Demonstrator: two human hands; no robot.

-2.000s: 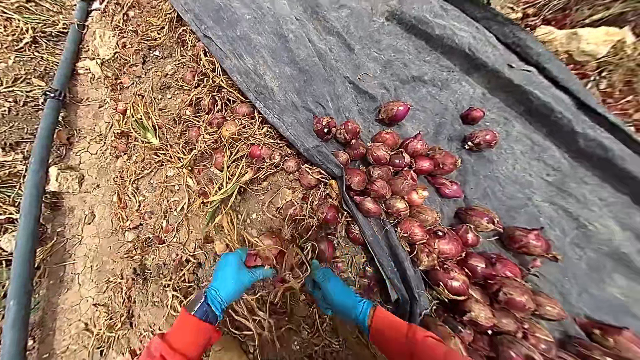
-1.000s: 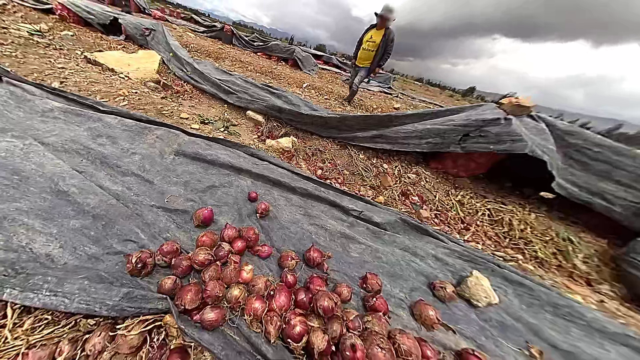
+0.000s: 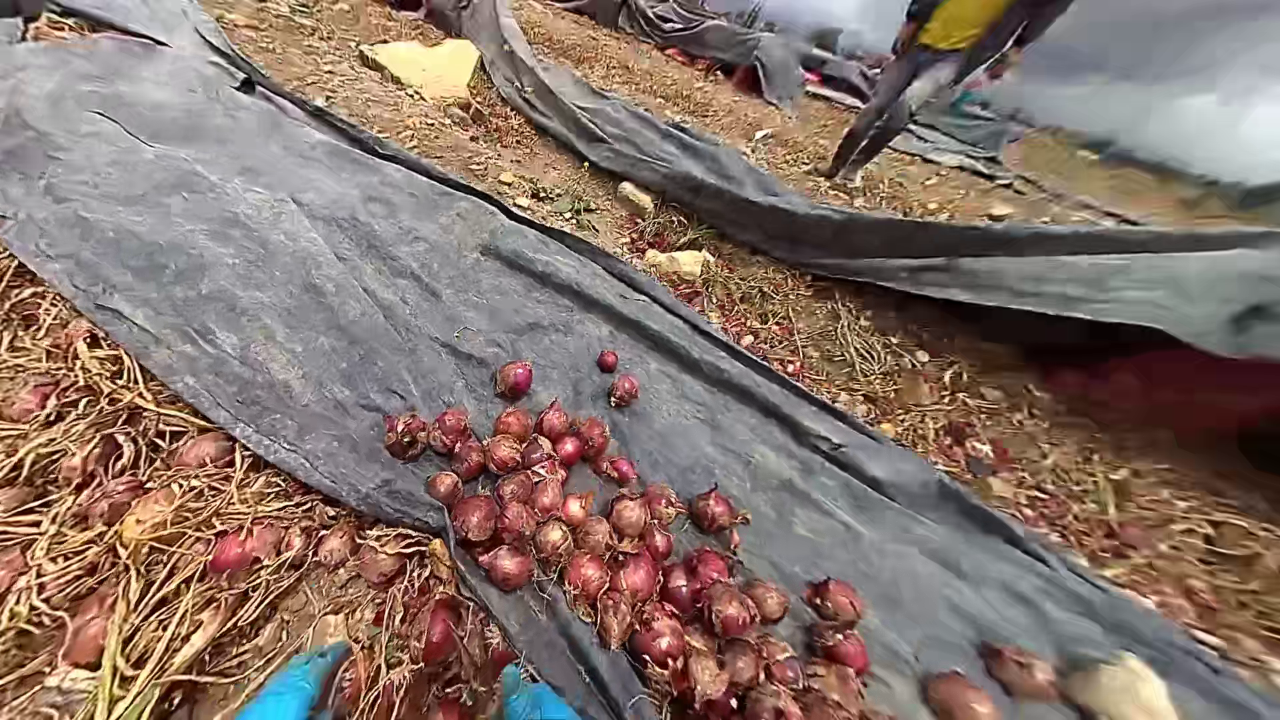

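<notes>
At the bottom edge of the head view, my left hand (image 3: 294,684) in a blue glove reaches into dry onion tops and roots. My right hand (image 3: 534,697), also gloved in blue, shows only in part, by the edge of the grey cloth sheet (image 3: 300,290). Between the two hands lie red onions (image 3: 440,630) among the dry stalks; whether either hand grips one is cut off by the frame. A pile of red onions (image 3: 640,575) rests on the sheet to the right of my right hand, with a few loose ones (image 3: 514,380) at its upper end.
More onions lie in dry stalks (image 3: 150,540) at the left. A pale stone (image 3: 1120,688) sits on the sheet at lower right. Beyond are a larger stone (image 3: 425,66), another grey sheet (image 3: 740,200) draped along the ground, and a person (image 3: 915,75) standing at the upper right.
The view has swung up from the ground to the field, then partly back down. Both gloved hands, absent one second ago, show again at the bottom edge.
</notes>
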